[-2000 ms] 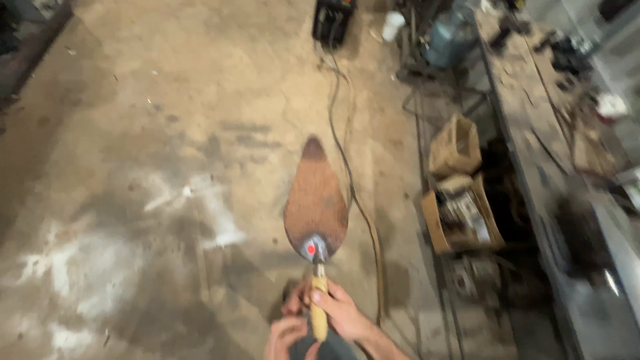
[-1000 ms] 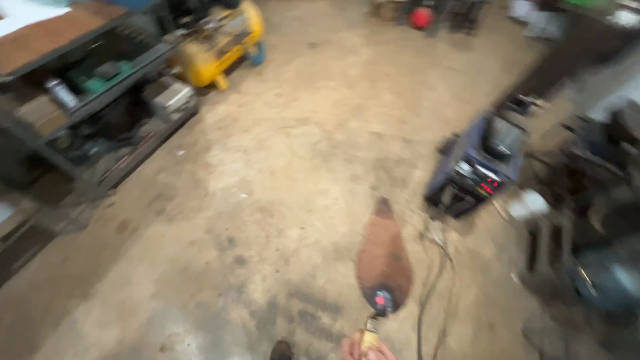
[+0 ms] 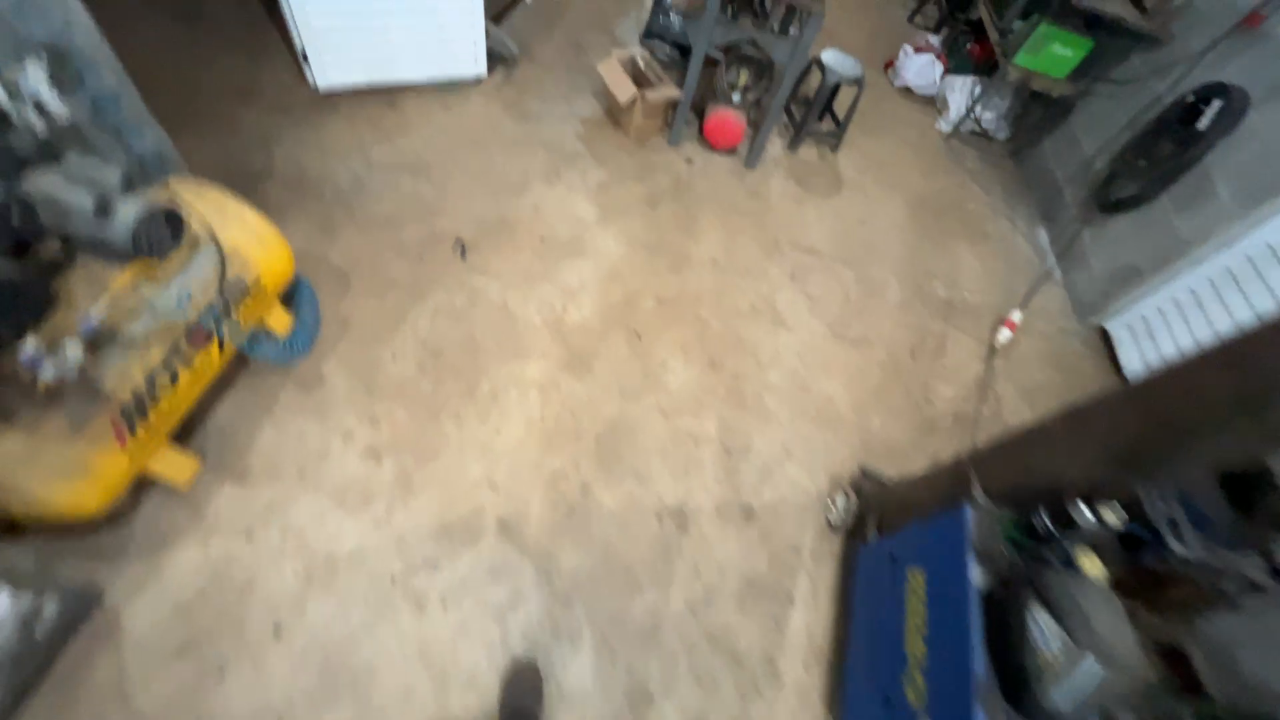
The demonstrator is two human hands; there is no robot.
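Observation:
Neither of my hands shows in the head view, and the trowel-shaped tool is out of sight too. The tip of a dark shoe (image 3: 522, 690) appears at the bottom edge on the concrete floor (image 3: 600, 400). On the left lies a yellow air compressor (image 3: 180, 400) with a blue wheel (image 3: 287, 325). A blue machine housing (image 3: 905, 620) with yellow lettering stands at the lower right. The picture is blurred.
A dark beam (image 3: 1100, 430) slants across the right side. Farther off are a cardboard box (image 3: 640, 95), a red ball-like object (image 3: 724, 128), a grey metal stand (image 3: 695, 75), a stool (image 3: 826, 95) and a white panel (image 3: 390, 40). A tyre (image 3: 1170, 148) is against the block wall.
The view has swung to another part of the workshop. My hands and the trowel-shaped tool, seen two seconds ago, have left the picture. The yellow compressor now spans much of the left side.

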